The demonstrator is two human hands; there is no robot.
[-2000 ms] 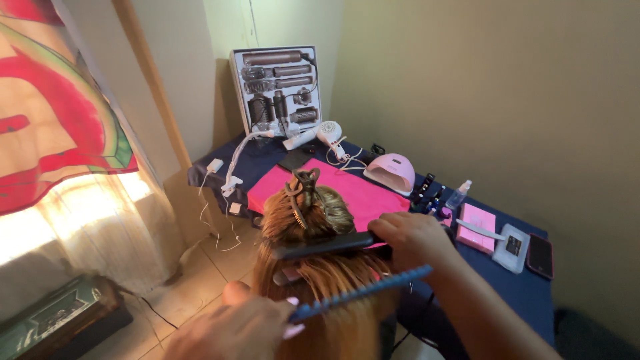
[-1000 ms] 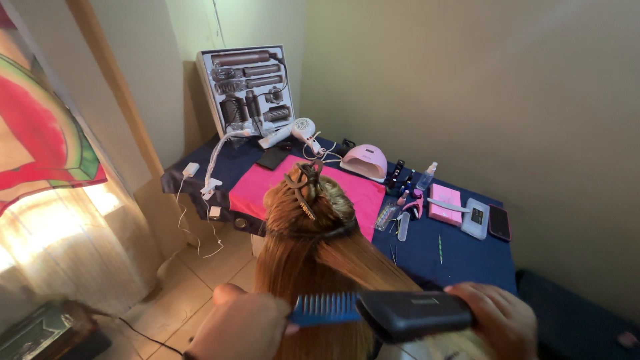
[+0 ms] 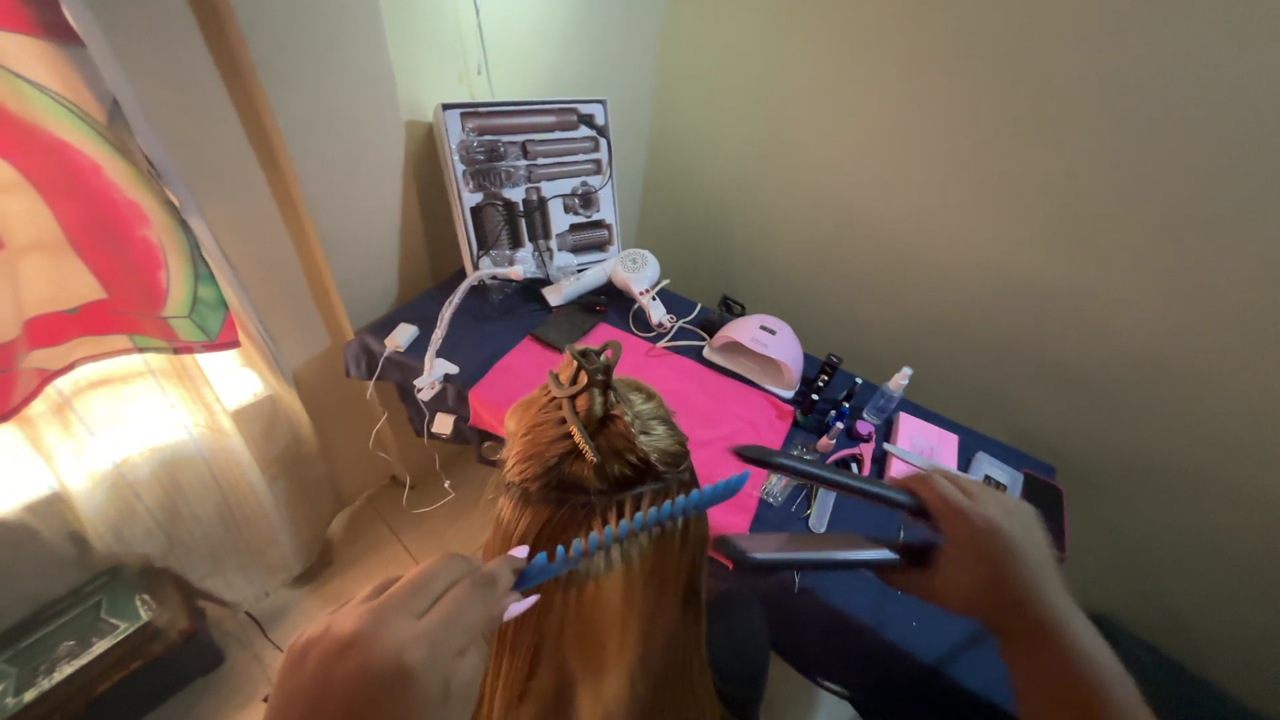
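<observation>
A person with long reddish-brown hair [image 3: 600,620] sits with their back to me, the upper hair held on top by a dark claw clip [image 3: 575,400]. My left hand [image 3: 410,630] grips a blue wide-toothed comb [image 3: 640,525], which lies across the back of the hair, below the pinned section. To the right of the hair, my right hand [image 3: 980,540] holds a black flat iron [image 3: 830,480]. Its two plates are apart, with no hair between them.
A dark-blue-covered table bears a pink cloth [image 3: 740,430], a white hair dryer [image 3: 635,275], a pink nail lamp [image 3: 757,352], small bottles and a pink box [image 3: 920,445]. A boxed styling set [image 3: 535,185] leans behind. A glass-topped case [image 3: 90,640] is at lower left.
The flat iron was closed near the comb a second ago; it is now opened and off the hair to the right. The comb has moved up against the back of the hair.
</observation>
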